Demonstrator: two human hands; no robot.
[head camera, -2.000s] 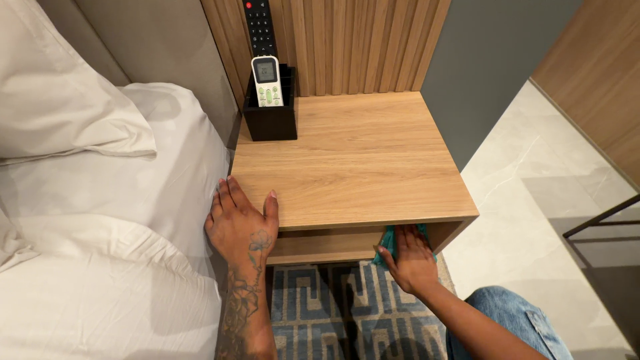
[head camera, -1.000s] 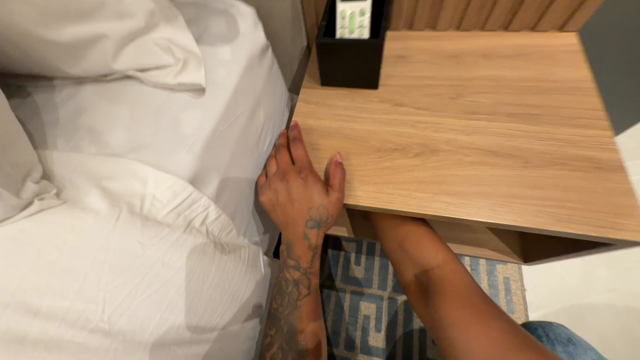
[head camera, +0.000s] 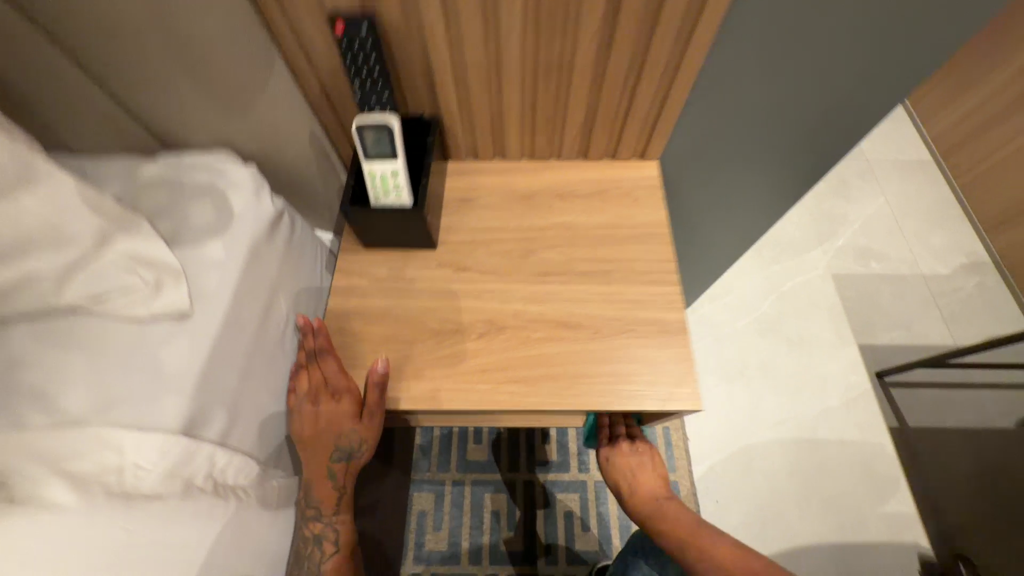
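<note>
My left hand (head camera: 332, 400) rests flat with spread thumb on the front left corner of a wooden nightstand (head camera: 512, 296), beside the bed. At the right end of its front edge, my right hand (head camera: 628, 456) holds a teal cloth (head camera: 591, 430) in the opening under the top; its fingertips are partly hidden by the edge. A black box (head camera: 396, 228) stands at the back left of the top. In it are a white air-conditioner remote (head camera: 384, 164) and a black remote (head camera: 366, 64) with a red button.
The bed with white sheets (head camera: 160, 384) and a pillow (head camera: 80, 232) lies at the left. Slatted wood panelling (head camera: 544, 80) rises behind the nightstand, with a grey panel (head camera: 760, 120) to its right. Below are a patterned rug (head camera: 456, 504) and pale floor tiles (head camera: 768, 384). A dark metal frame (head camera: 952, 356) stands far right.
One second ago my right hand was hidden inside the nightstand; it is now out at the right of the opening, with the teal cloth showing. My left hand stays at the left corner. The view has shifted.
</note>
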